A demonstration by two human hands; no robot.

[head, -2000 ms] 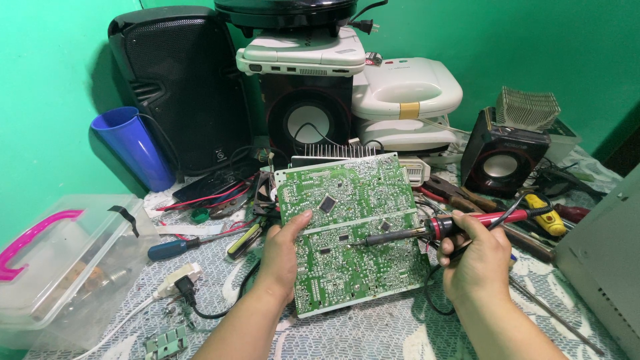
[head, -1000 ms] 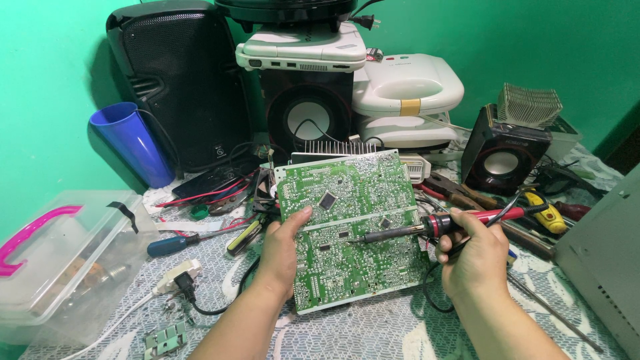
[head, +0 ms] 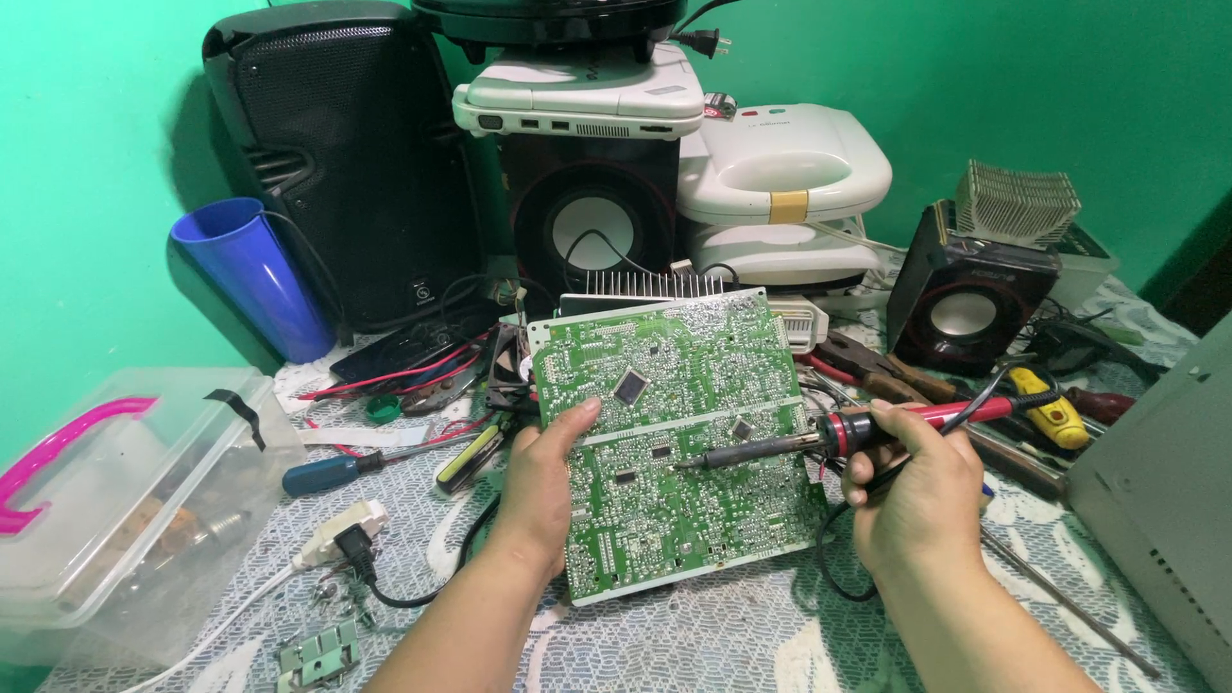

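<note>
My left hand (head: 544,481) grips the left edge of a green printed circuit board (head: 693,520), its thumb on the face near a square chip (head: 630,387). The board is tilted up toward me, dense with solder joints. In my right hand (head: 914,476) is a soldering iron (head: 948,412) with a red and black handle. Its dark tip points left at the middle of the board, beside small black chips; whether it touches cannot be told. The iron's black cord loops over and below my right hand. A finned heatsink (head: 654,283) shows behind the board's top edge.
At left stand a clear plastic box (head: 173,481) and a blue cup (head: 260,279). A screwdriver (head: 327,474) and a power plug in a white socket (head: 342,529) lie nearby. Speakers (head: 356,164) and a white laptop (head: 587,91) are behind. Pliers (head: 866,366) and a grey metal case (head: 1165,481) are at right.
</note>
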